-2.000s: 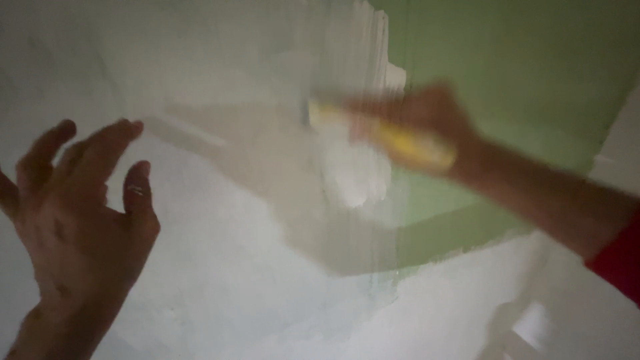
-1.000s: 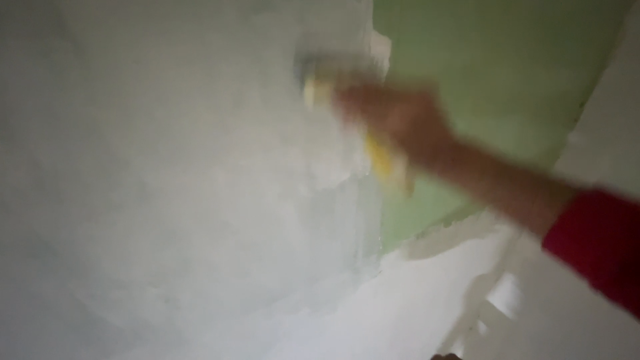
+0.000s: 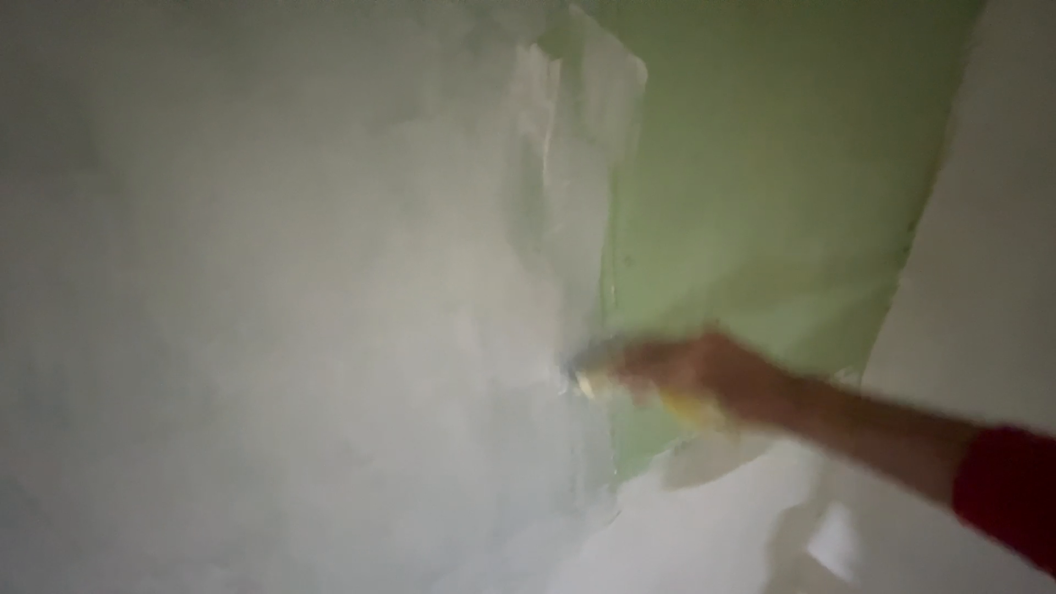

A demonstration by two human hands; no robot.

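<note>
My right hand [image 3: 701,371], blurred by motion, grips a putty knife [image 3: 590,371] with a yellow handle. Its dark blade lies at or very near the wall, by the edge where whitish filler [image 3: 371,313] meets green paint [image 3: 759,165]. Whether the blade touches cannot be told. Above the tool, the filler has uneven ridges and streaks along this border. My left hand is out of view. A red sleeve covers my right forearm at the right edge.
A pale wall surface [image 3: 982,247] borders the green area on the right along a slanted edge. Below the green is a bright white surface [image 3: 685,544]. Shadows of the arm fall across the green and the white.
My right hand has moved down the wall with the putty knife. My left hand, raised at the left two seconds ago, has gone out of view. Fresh-looking ridges of filler show higher up the border.
</note>
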